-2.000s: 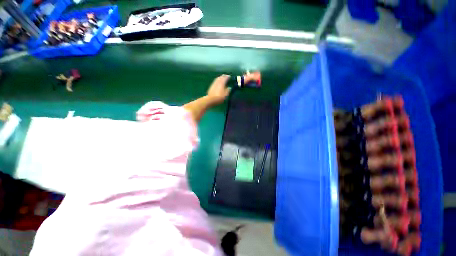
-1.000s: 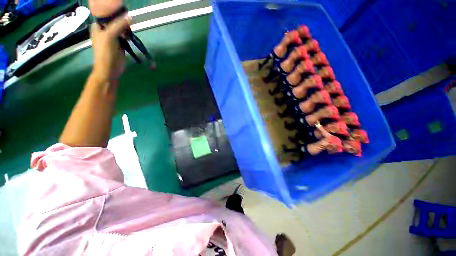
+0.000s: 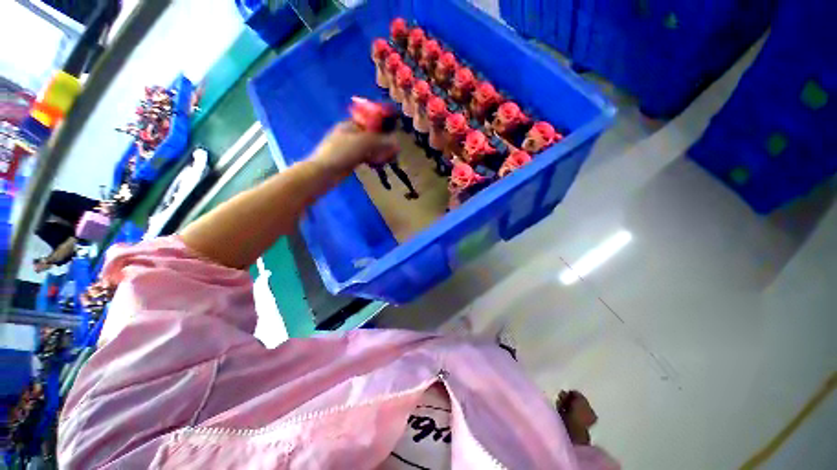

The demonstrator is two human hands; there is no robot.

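Observation:
My left hand (image 3: 347, 149) is shut on a figure (image 3: 371, 114) with a red top and holds it over the packing bin (image 3: 404, 262). Dark legs show below the hand, above the brown cardboard liner (image 3: 418, 204); I cannot tell whether all of them belong to the held figure. Rows of figures with red tops (image 3: 456, 127) lie along the bin's far and right side. The large blue bin is tilted in the view. My right hand is not in view.
Green bench (image 3: 292, 275) with white rails left of the bin. Blue parts bin (image 3: 174, 119) of jumbled figures at upper left. Stacked blue crates (image 3: 743, 138) with green labels at upper right. Pale floor (image 3: 633, 330) at right, a dark brown object (image 3: 576, 415) at lower right.
My view has turned towards the bin. My left hand has moved from over the conveyor to over the bin, with a figure in it. The black tray is now mostly hidden.

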